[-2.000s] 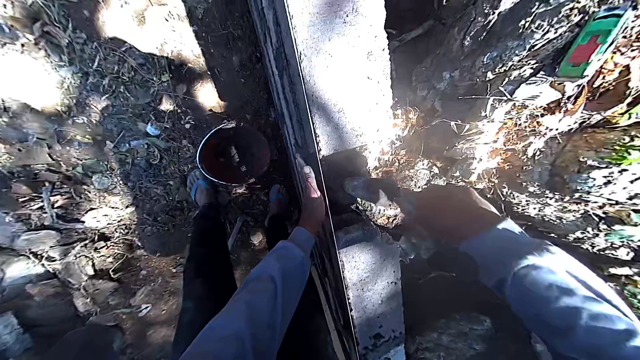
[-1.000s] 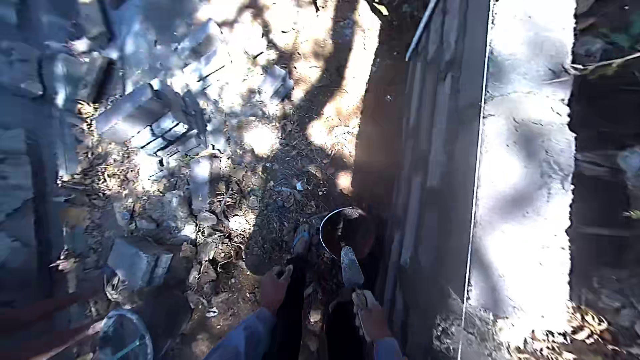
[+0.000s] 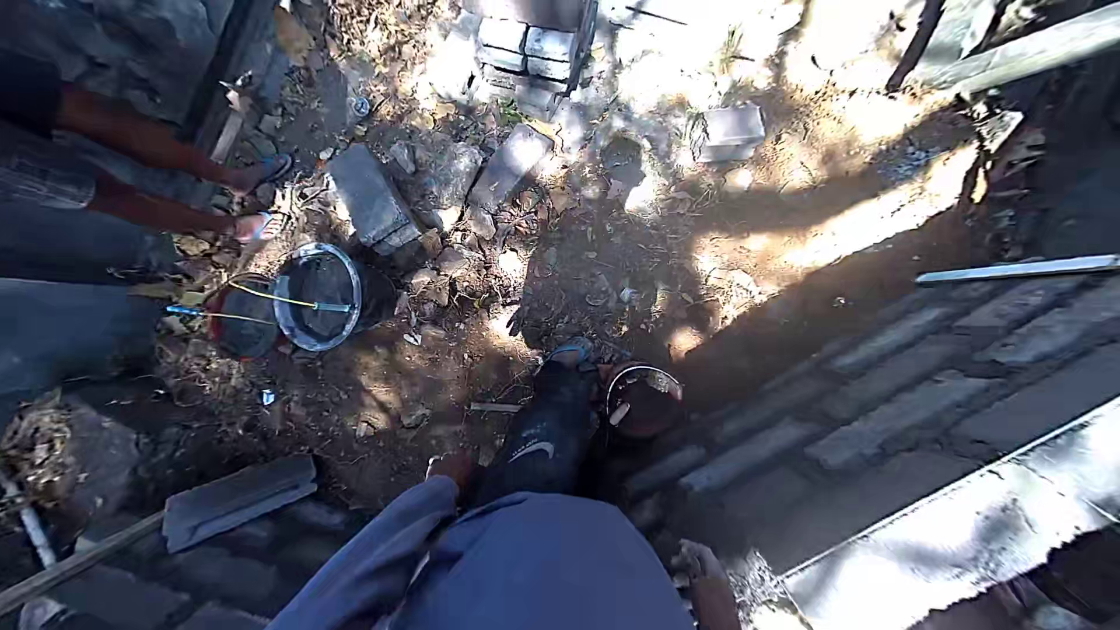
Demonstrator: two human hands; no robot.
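Note:
My left hand (image 3: 451, 466) hangs beside my left thigh, fingers loosely curled, nothing visible in it. Low in the view, my right hand (image 3: 700, 560) is near the brick wall (image 3: 901, 411); whether it holds anything does not show clearly. A bucket with a wire handle (image 3: 646, 407) stands on the ground by my foot, against the base of the wall, with what looks like a tool handle (image 3: 619, 413) at its rim. A taut string (image 3: 945, 496) runs along the wall's top edge, beside a sunlit mortar-grey surface (image 3: 989, 542).
Concrete blocks (image 3: 372, 197) and a stack of blocks (image 3: 529, 48) lie ahead. A black bucket (image 3: 317, 297) stands at left near another person's legs (image 3: 166, 175). A hoe-like tool (image 3: 241, 499) lies lower left. A long pale strip (image 3: 1019, 269) rests on the wall.
Both hands were over the wall two seconds ago, then low in front of me with a trowel near the right one. The view has swung widely toward the yard.

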